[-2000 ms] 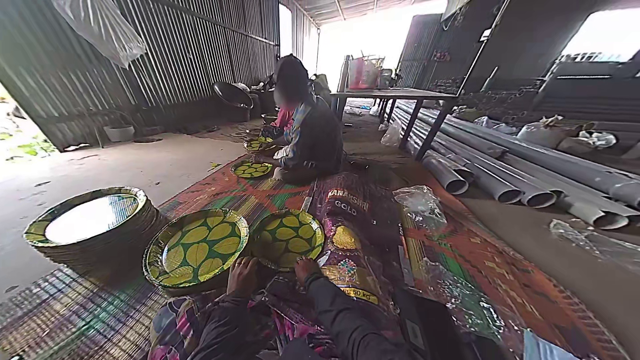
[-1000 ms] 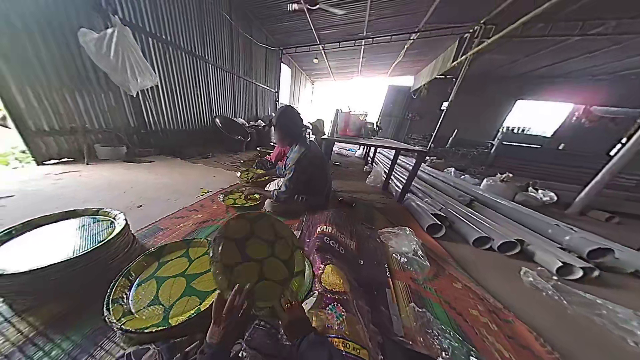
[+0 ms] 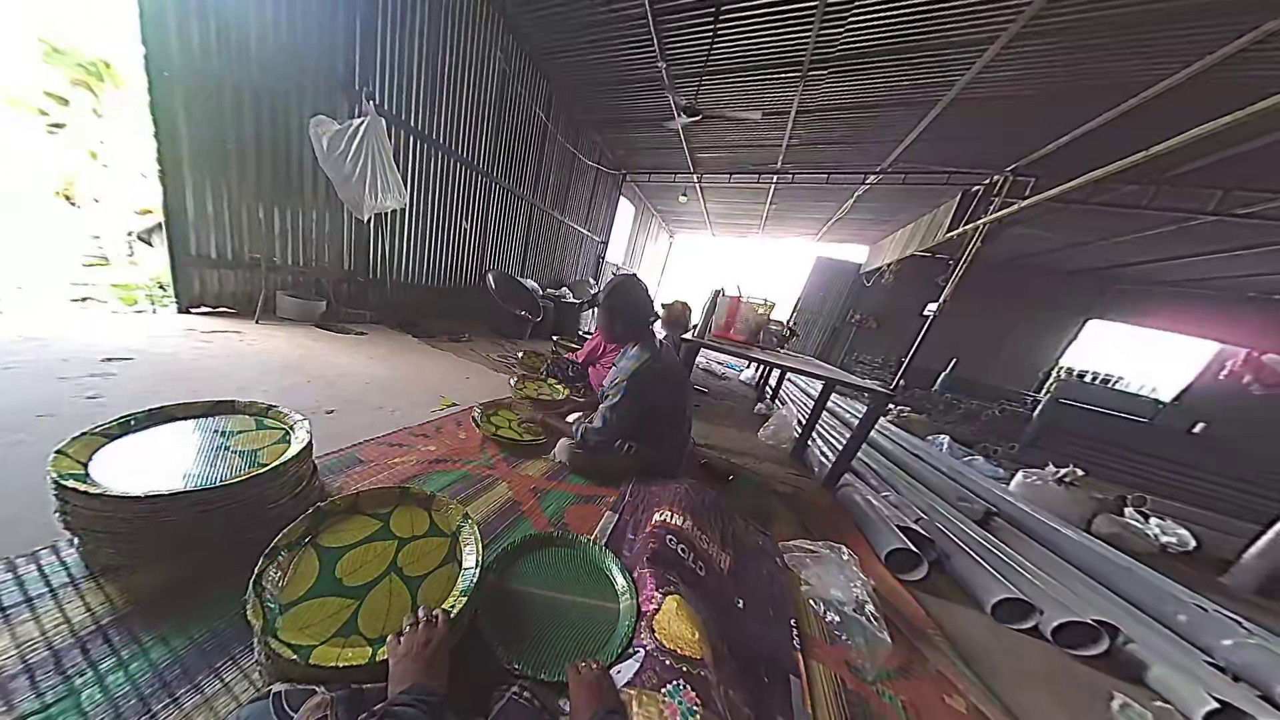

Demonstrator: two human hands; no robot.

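Observation:
My left hand rests on the near right rim of a round green plate with a yellow leaf pattern, which tops a stack in front of me. To its right lies a plain green round plate, and my right hand is at its lower right edge, its grip unclear at the frame's bottom. Farther left stands a tall stack of leaf-patterned plates with a shiny top. A printed purple sack lies beside the plain plate.
A seated person works ahead near leaf-patterned plates, with others beyond. Clear plastic packaging lies right of the sack on the woven mat. Long grey pipes and a table stand at the right.
The leaf-patterned plate at my hands was lifted a second ago; a plain green surface now shows there. My left hand has moved over to the stack's rim. The view has tilted up.

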